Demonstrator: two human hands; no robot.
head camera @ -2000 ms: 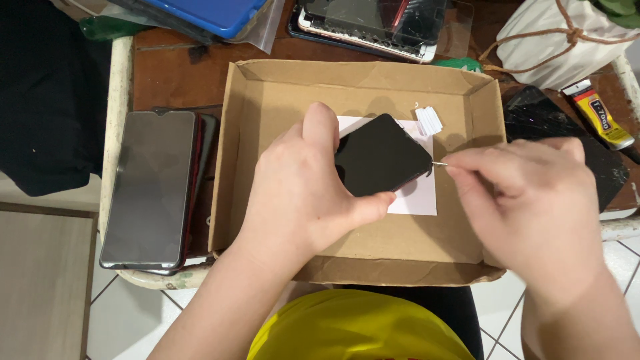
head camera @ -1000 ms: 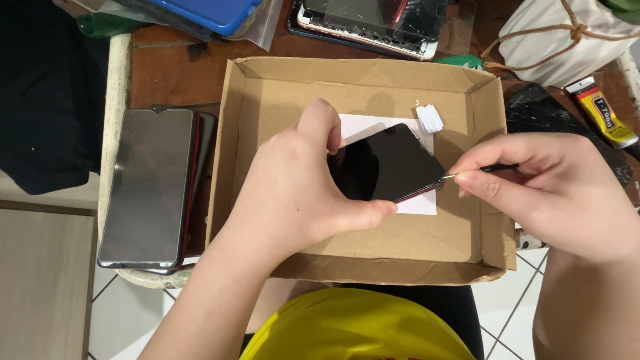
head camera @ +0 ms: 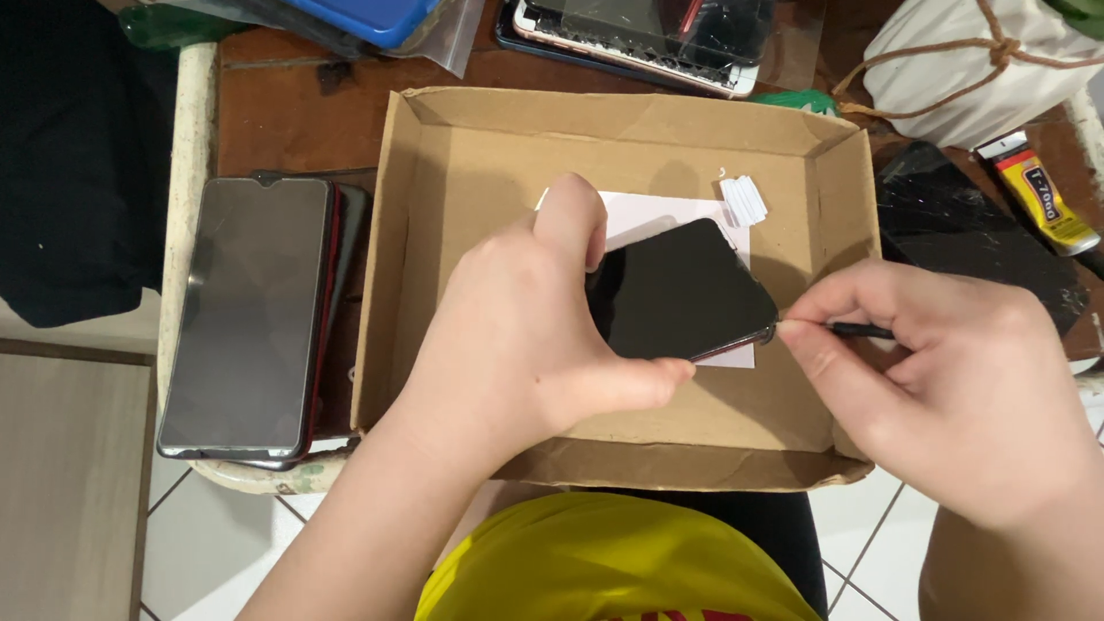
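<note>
My left hand (head camera: 535, 319) grips a smartphone (head camera: 681, 289) by its long edges, black screen up and tilted, over a shallow cardboard box (head camera: 621, 423). A thin strip stands slightly off the phone's right end. At the phone's lower right corner, my right hand (head camera: 914, 362) pinches a thin tool with a dark handle (head camera: 862, 330); its tip is hidden by the fingers and the phone's edge. Beneath the phone lies a white sheet of paper (head camera: 733, 354), partly covered. A small stack of white strips (head camera: 743, 201) rests by the sheet's upper right corner.
Stacked phones (head camera: 250, 310) lie left of the box. A cracked black screen (head camera: 957, 224) and a glue tube (head camera: 1044, 198) are at the right. Behind the box are a phone with a damaged screen (head camera: 647, 39), a blue case (head camera: 371, 17) and a white pot (head camera: 966, 73).
The phone has turned a little in my left hand's grip. My right hand has changed its posture, and the tool's dark handle now shows behind the fingers. It stays at the phone's right end.
</note>
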